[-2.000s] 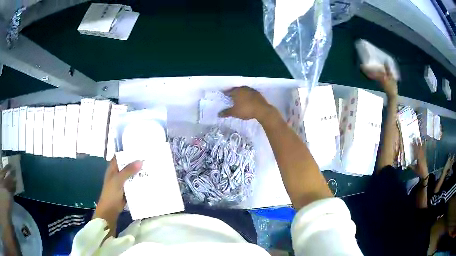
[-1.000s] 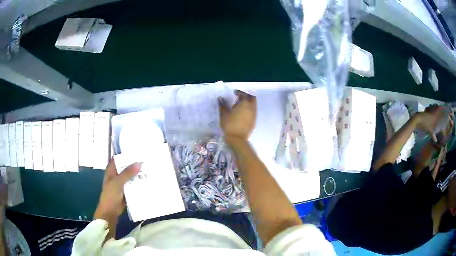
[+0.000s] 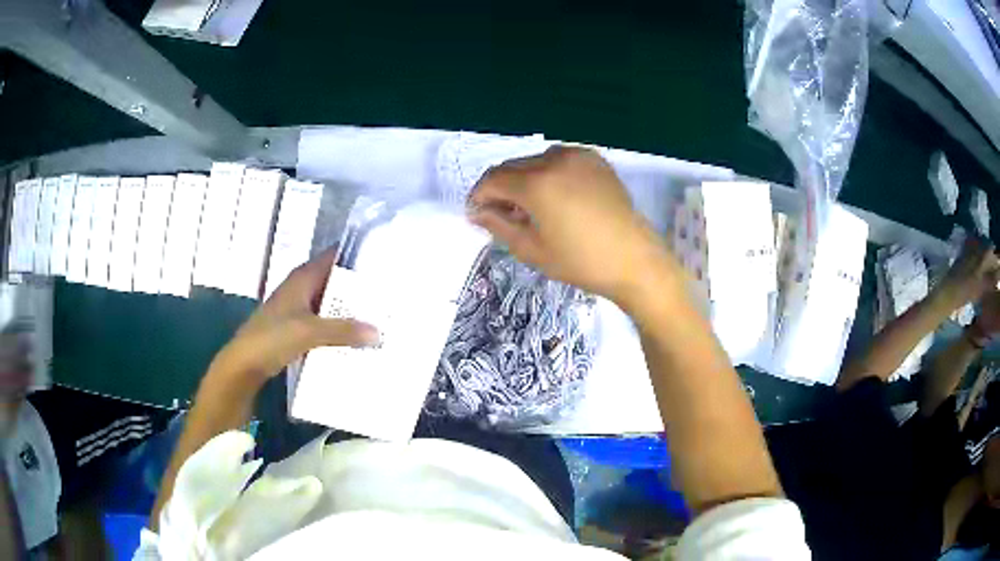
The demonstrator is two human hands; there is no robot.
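Note:
My left hand (image 3: 302, 323) holds an open white retail box (image 3: 367, 367), tilted, with its thumb on the front. A white insert shows at the box's upper end. My right hand (image 3: 548, 214) is at the box's upper right corner, fingers bent and close together; whether it grips a thin white sheet there cannot be told. White folded leaflets (image 3: 466, 156) lie behind it on the white work sheet. A heap of coiled white-grey cables (image 3: 515, 351) in a clear poly bag lies right of the box, partly hidden by it.
A row of packed white boxes (image 3: 137, 232) stands at left. Box stacks (image 3: 735, 263) stand at right, below a hanging plastic bag (image 3: 817, 99). The dark green belt (image 3: 493, 66) runs behind, with white boxes at its upper left (image 3: 203, 16). People's arms show at both sides.
My right hand has come from the leaflets to the top of the box. My left hand has moved right with the box, now tilted to the right. The view has shifted.

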